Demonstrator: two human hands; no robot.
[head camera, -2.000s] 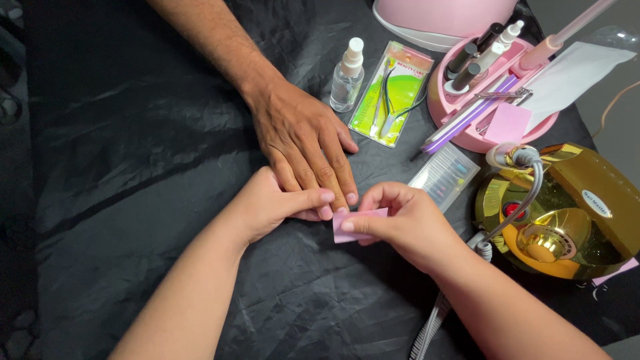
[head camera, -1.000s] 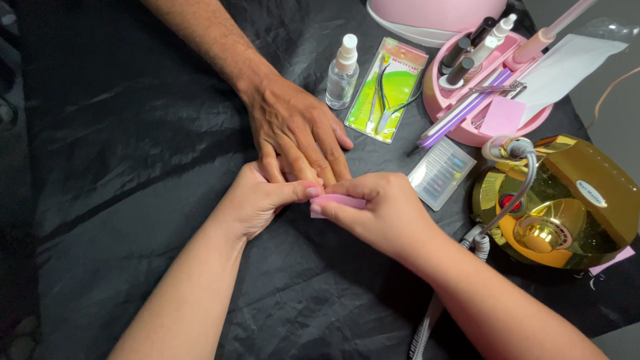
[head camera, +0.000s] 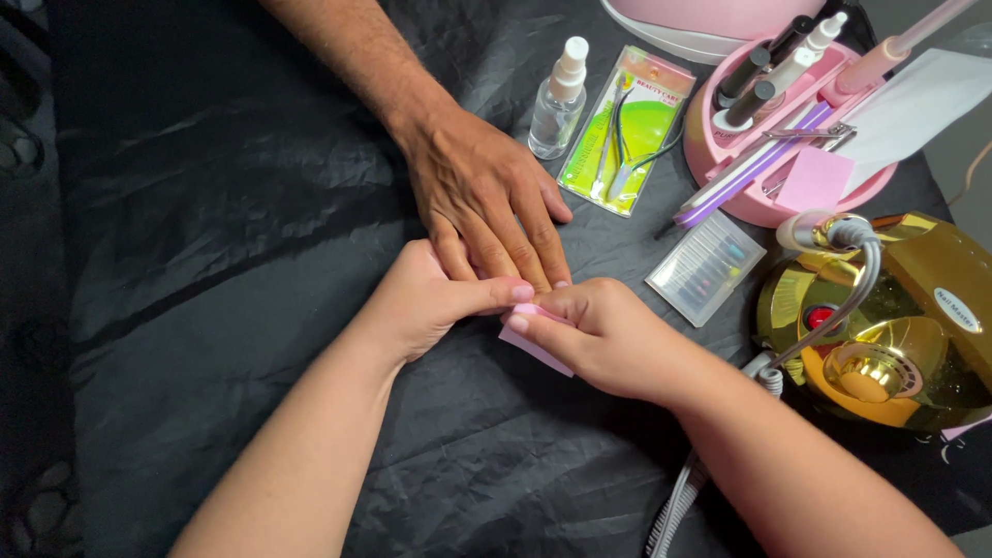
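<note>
Another person's hand (head camera: 488, 186) lies palm down on the black cloth, its fingers pointing toward me. My left hand (head camera: 434, 298) grips its fingers from the left, thumb on top near a fingertip; which finger is pinched is partly hidden. Between the thumb and fingers of my right hand (head camera: 597, 329) is a small pink wipe or pad (head camera: 539, 349), pressed against that fingertip. The nail there is covered by the pad and my fingers.
Beyond the hands stand a clear spray bottle (head camera: 556, 112) and packaged cuticle tools (head camera: 628, 139). At right are a pink organizer (head camera: 709, 147) with bottles and nail files (head camera: 721, 190), a case of drill bits (head camera: 705, 270), a gold nail drill unit (head camera: 883, 325) and its coiled cord (head camera: 678, 496).
My right hand has shifted left and closed in on the fingertip, and the pink pad now folds over it. The other person's hand has stayed about where it was.
</note>
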